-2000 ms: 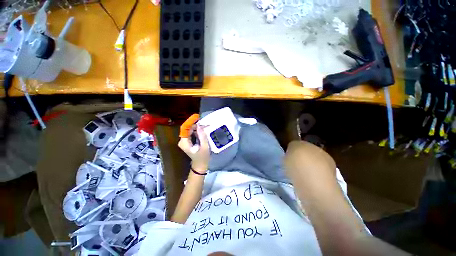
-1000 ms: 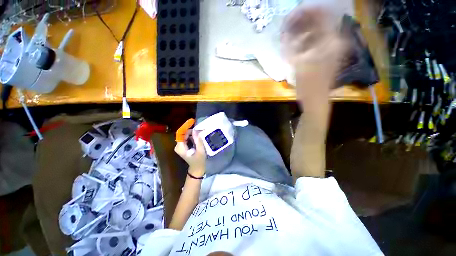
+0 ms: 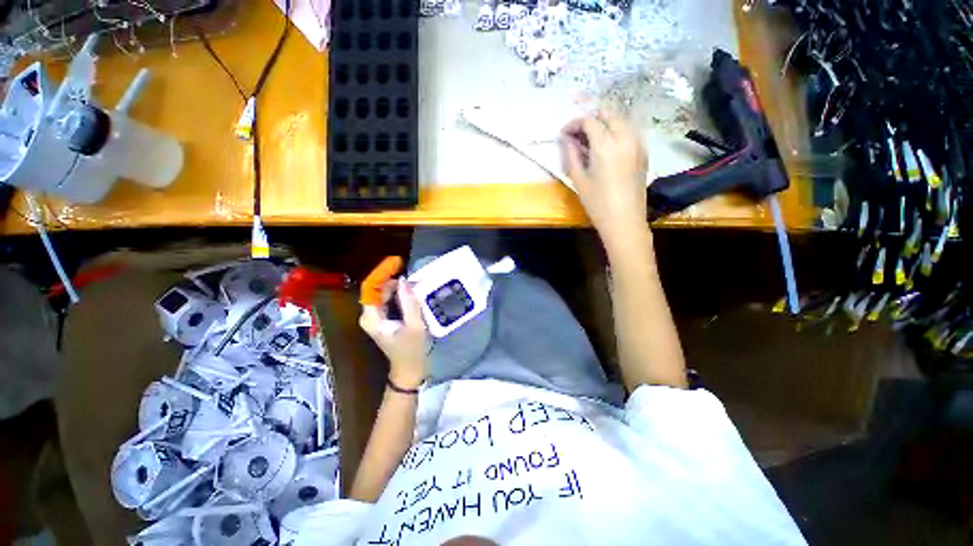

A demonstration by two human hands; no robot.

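Note:
A white camera housing (image 3: 471, 279) with a black square dotted panel (image 3: 449, 304) sits over my lap. My left hand (image 3: 399, 328) holds it by its left side; an orange finger cot (image 3: 380, 279) covers one digit. My right hand (image 3: 608, 160) is over the pale work mat near the white cloth, fingers bent close together. Whether anything small is between its fingertips cannot be seen clearly. The black hot glue gun (image 3: 736, 144) lies to its right, a long pale glue stick (image 3: 784, 256) projecting past the bench edge.
A black parts tray (image 3: 372, 107) stands on the orange-brown bench (image 3: 288, 192). Small parts (image 3: 555, 43) are heaped at the back of the mat. Partly built cameras (image 3: 80, 149) stand left. Loose housings (image 3: 256, 466) fill a box below left. Cable leads (image 3: 907, 203) hang in a heap at right.
My right arm has swung from low right up to the bench, passed over the glue gun and moved left onto the mat. My left hand still holds the housing. The whole view has shifted slightly.

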